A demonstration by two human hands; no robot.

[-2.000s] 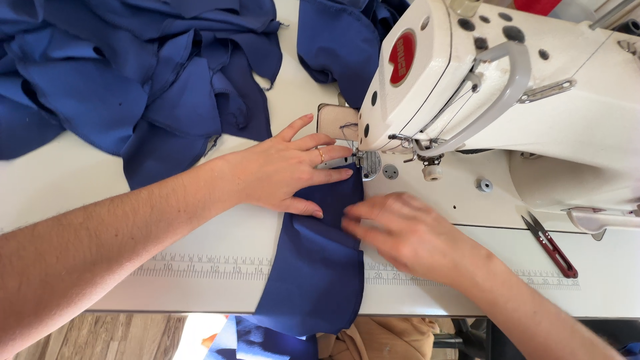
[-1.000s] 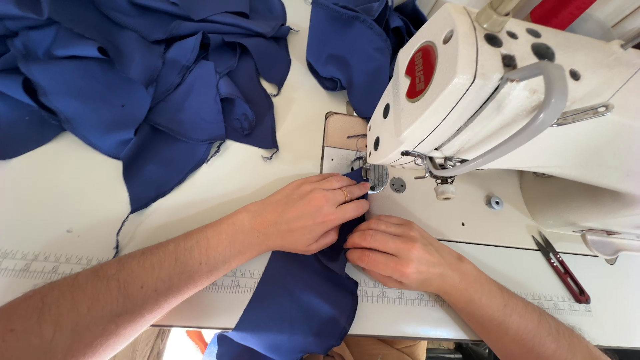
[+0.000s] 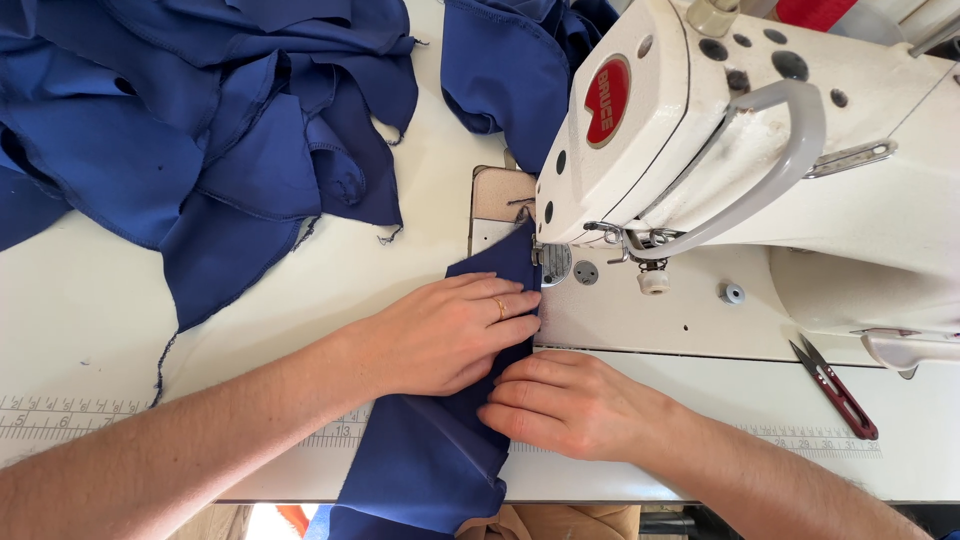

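A blue fabric piece (image 3: 427, 457) runs from the presser foot (image 3: 537, 253) of a white Bruce sewing machine (image 3: 675, 135) down over the table's front edge. My left hand (image 3: 457, 330) lies flat on this cloth just below the foot, fingertips at its right edge. Lower down, my right hand (image 3: 562, 405) pinches the cloth's right edge between thumb and curled fingers. The needle is hidden beside the machine head. Fabric covers part of the needle plate, and the far end of the strip lies under the foot.
A heap of blue fabric pieces (image 3: 247, 150) with loose threads covers the back left. Another blue piece (image 3: 502, 75) lies behind the machine head. Red-handled thread snips (image 3: 840, 390) and a small metal bobbin (image 3: 731, 293) are at the right. A printed ruler (image 3: 67, 420) runs along the front edge.
More of the blue strip has passed under the presser foot area, and my left hand now lies flatter and lower from it. My right hand has gone from loosely moving to gripping the edge.
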